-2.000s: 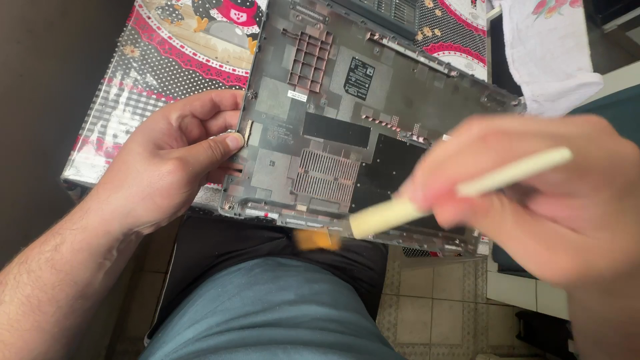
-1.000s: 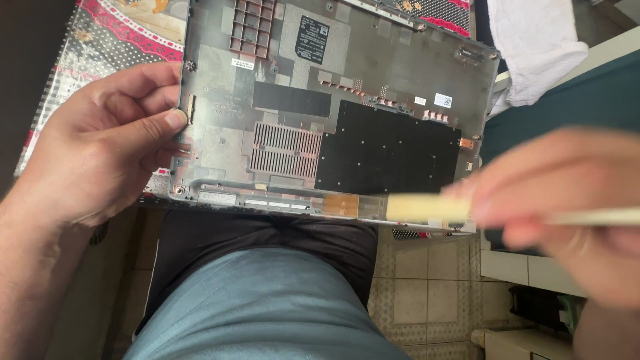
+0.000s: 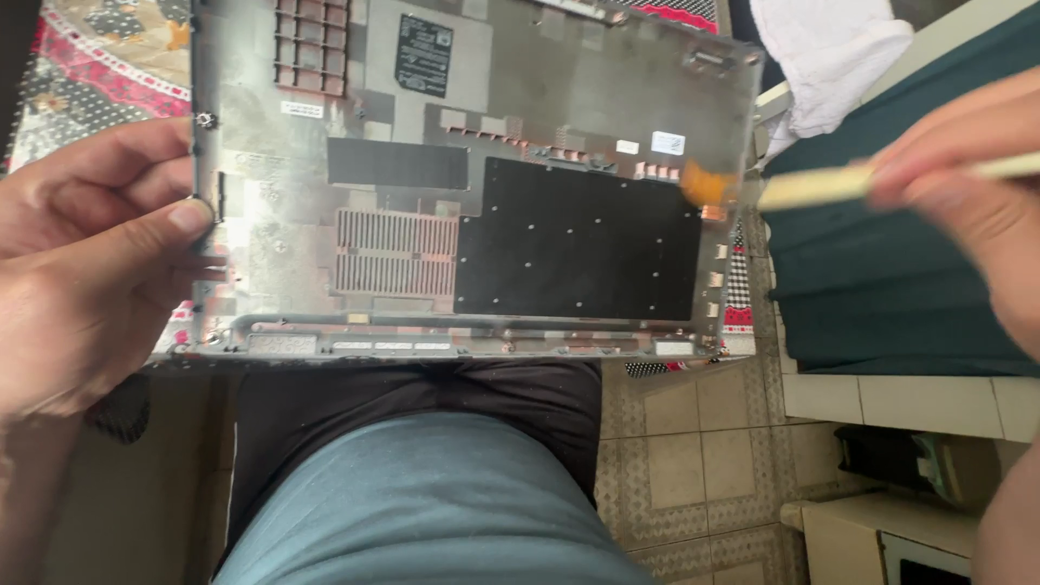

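A laptop's bottom cover [image 3: 593, 244], its inner face toward me, is held up above my lap. It has a vent grille, black insulating sheets and small labels. My left hand [image 3: 97, 252] grips its left edge, thumb on the inner face. My right hand [image 3: 959, 187], at the right edge of the view, holds a brush [image 3: 812, 187] with a pale handle and orange-brown bristles. The blurred bristles lie over the cover's right edge; whether they touch it I cannot tell.
A table with a patterned cloth [image 3: 89, 73] lies behind and left of the cover. At the upper right hangs a white cloth [image 3: 829, 57], beside dark green fabric [image 3: 894, 244]. Below right are a tiled floor [image 3: 666, 455] and a pale cabinet-like piece [image 3: 845, 528].
The brush in my right hand has moved from the cover's lower edge to its right edge. My left hand keeps its hold on the left edge.
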